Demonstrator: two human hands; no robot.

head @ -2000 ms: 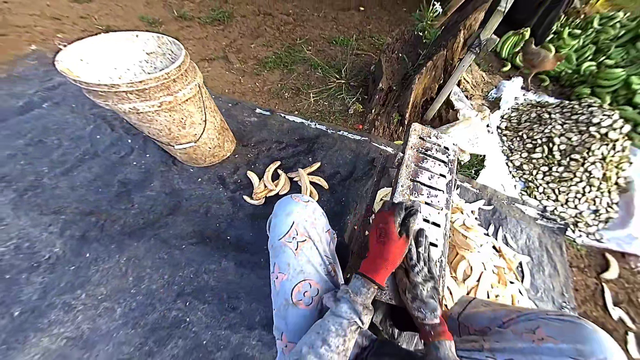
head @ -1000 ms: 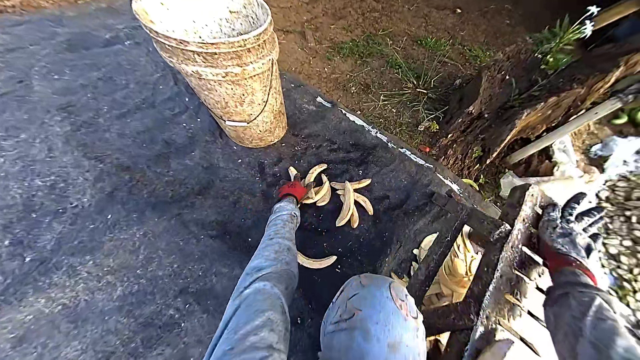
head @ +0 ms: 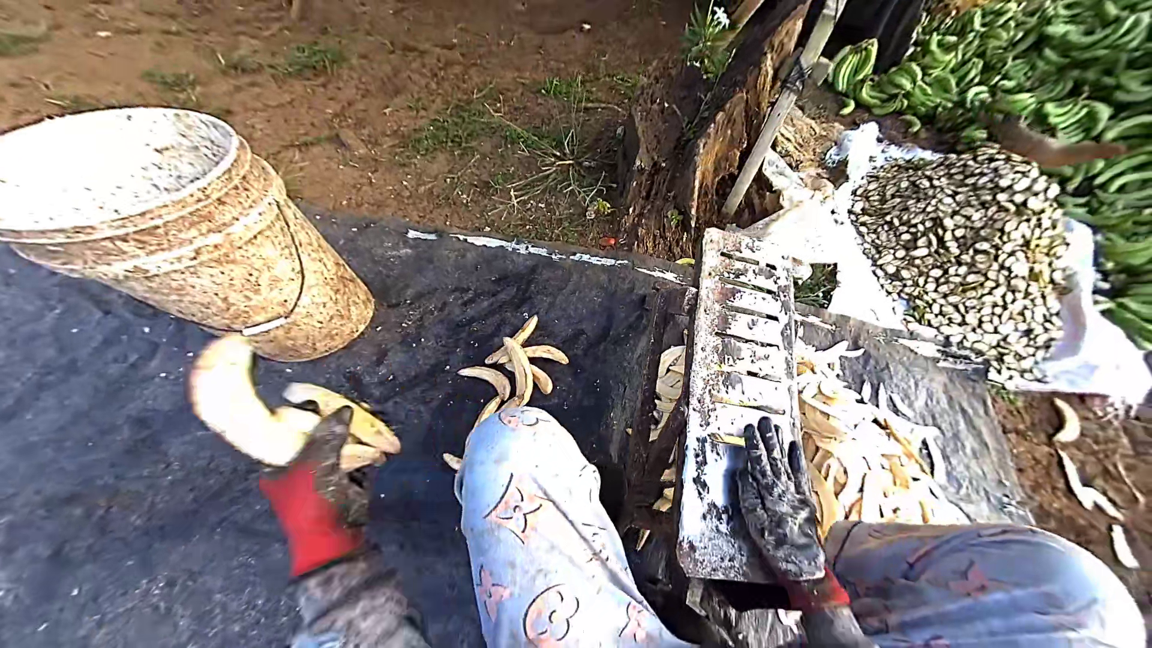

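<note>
My left hand (head: 328, 477), in a dirty dark glove with a red cuff, holds several peeled bananas or plantains (head: 247, 409) above the dark ground sheet, below the bucket. The fruit at its left side is blurred. My right hand (head: 776, 504), in a similar glove, rests flat with fingers extended on the lower right part of a slotted, whitish slicing board (head: 740, 360). A small yellowish piece (head: 727, 439) lies on the board by its fingertips. More peeled fruit (head: 520, 364) lies in a small pile on the sheet beyond my left knee.
A stained plastic bucket (head: 297, 279) stands at the left on the dark sheet (head: 432, 297). Slices (head: 864, 441) are heaped right of the board. Behind are a weathered log (head: 711, 153), a wooden pole (head: 781, 108), pale pieces piled (head: 963, 252) on white sacking, and green bananas or plantains (head: 1035, 81).
My left hand was at the slicing board, then reached to the peeled fruit on the sheet; now it holds several, further left. My right hand, earlier raised over the board, lies on it. The view has shifted.
</note>
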